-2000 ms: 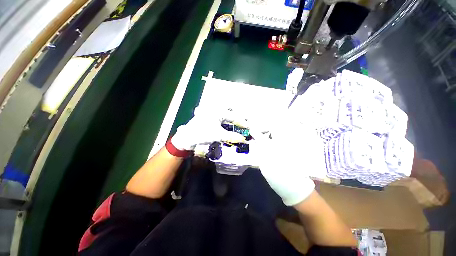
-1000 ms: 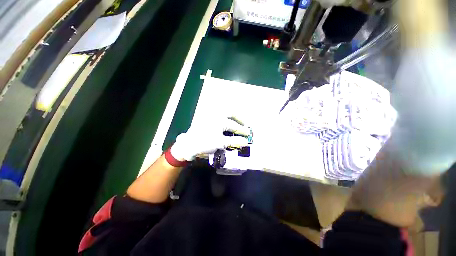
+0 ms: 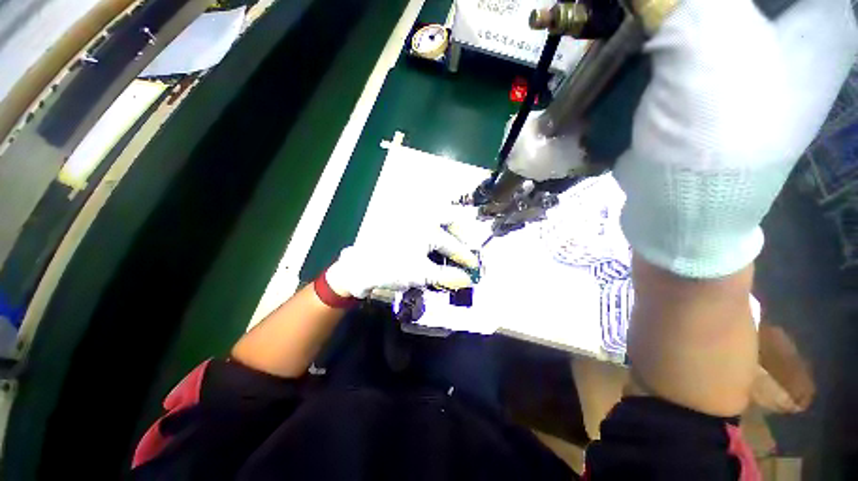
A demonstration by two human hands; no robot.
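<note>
The white socket housing (image 3: 428, 329) lies at the near edge of the white work board (image 3: 406, 188), with a round dark part and a small black block in it. My left hand (image 3: 386, 272), in a white glove, holds the housing and parts, fingertips beside a small green circuit board (image 3: 475, 270). My right hand (image 3: 720, 85), gloved, is raised at the upper right and grips the hanging screwdriver (image 3: 588, 80); its fingers are partly cut off by the top edge. The screwdriver's thin tip points down just above the circuit board; contact cannot be told.
Stacked white covers (image 3: 611, 272) stand right of the housing, partly hidden by my right arm. A white machine (image 3: 503, 33), a tape roll (image 3: 429, 41) and a red part (image 3: 519, 89) are behind the board. The dark-green conveyor (image 3: 216, 169) runs at left. A cardboard box (image 3: 602, 395) is low right.
My right hand left the housing, rose to the right and took hold of the screwdriver. The screwdriver has come down and left towards the housing. My left hand has stayed on the housing.
</note>
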